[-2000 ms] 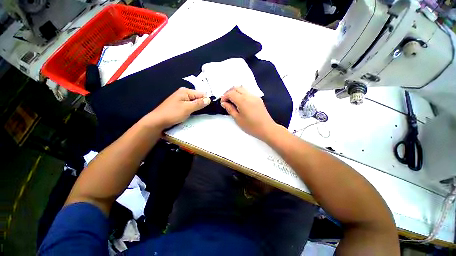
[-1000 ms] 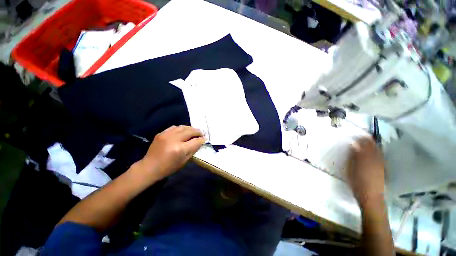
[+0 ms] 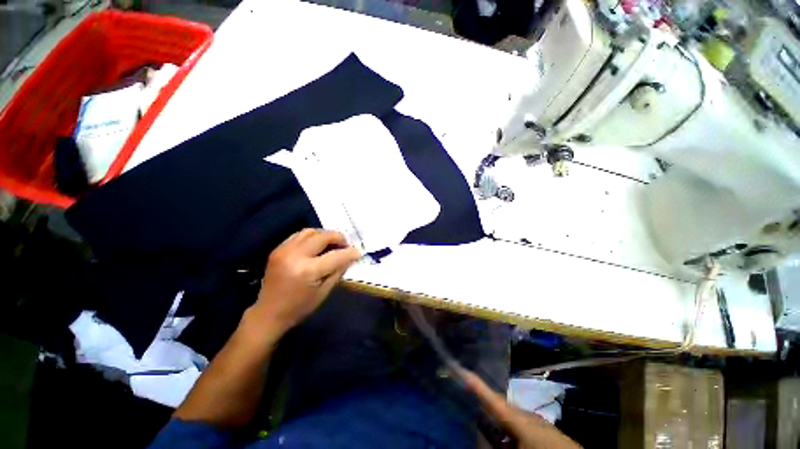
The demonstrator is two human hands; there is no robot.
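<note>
A dark garment panel point(image 3: 202, 167) lies on the white table and hangs over its left front edge. A white pocket bag point(image 3: 364, 175) lies flat on it. My left hand point(image 3: 303, 272) pinches the pocket bag's lower end, with some dark cloth, at the table's front edge. My right hand point(image 3: 513, 421) is blurred and partly cut off at the bottom, in front of the table. A long, thin blurred shape, apparently the blades of the shears point(image 3: 434, 338), extends from it up and left. The handles are hidden or blurred.
The white sewing machine point(image 3: 614, 96) stands at the right, its needle area right of the panel. A red basket point(image 3: 167, 88) holding a white packet is at the upper left. Black and white cut pieces point(image 3: 167, 359) lie below left. A cardboard box point(image 3: 684, 408) is below the table at the right.
My right hand left the panel, reached to the shears beside the machine and came down in front of the table. The shears are gone from the bed. The pocket bag now lies spread out.
</note>
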